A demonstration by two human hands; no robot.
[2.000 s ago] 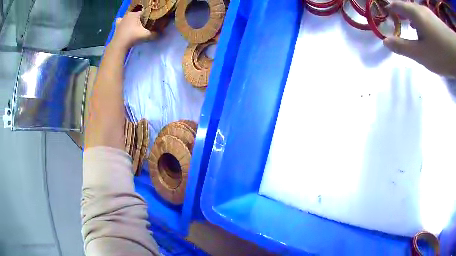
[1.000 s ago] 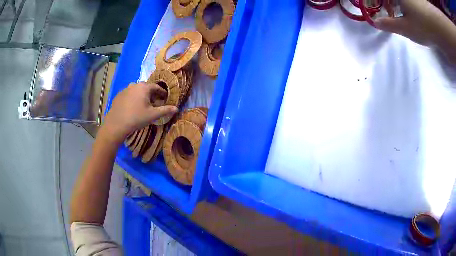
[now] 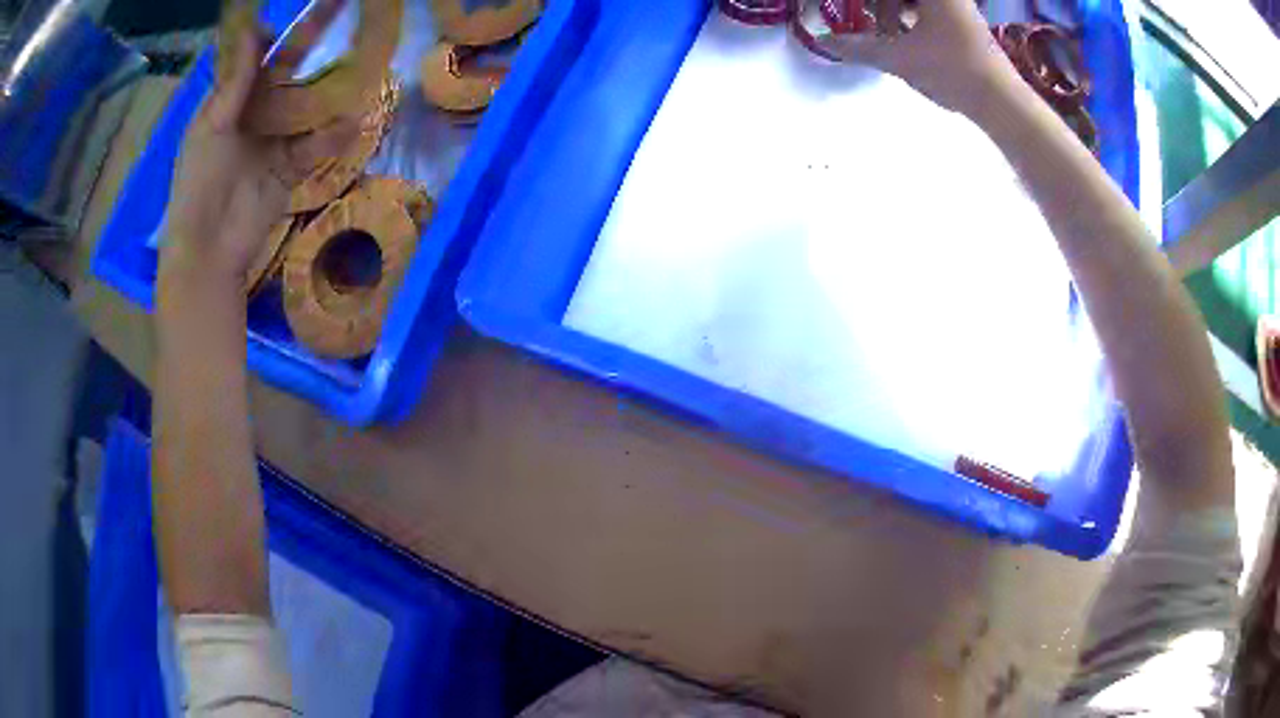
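Note:
My left hand (image 3: 232,175) is blurred over the blue left tray (image 3: 368,393). Its fingers and thumb are around the edge of a tan ring disc (image 3: 376,56), which looks raised above the others. More tan discs (image 3: 312,302) lie stacked and overlapping below and beside it. My right hand (image 3: 934,49) is at the far side of the larger white-lined blue tray (image 3: 716,407), with its fingers on a dark-red ring (image 3: 842,17); the fingertips are partly hidden. Other red rings (image 3: 1036,63) lie to its right.
One red ring (image 3: 1001,480) lies near the right tray's front corner. The brown bench (image 3: 632,519) runs in front of both trays. A blue crate (image 3: 428,617) with a pale liner is below the bench edge at lower left. Part of my lap shows at bottom centre.
The view has shifted, showing more bench and my right forearm. My left hand has moved from the disc pile with a disc between its fingers. My right hand stays at the red rings.

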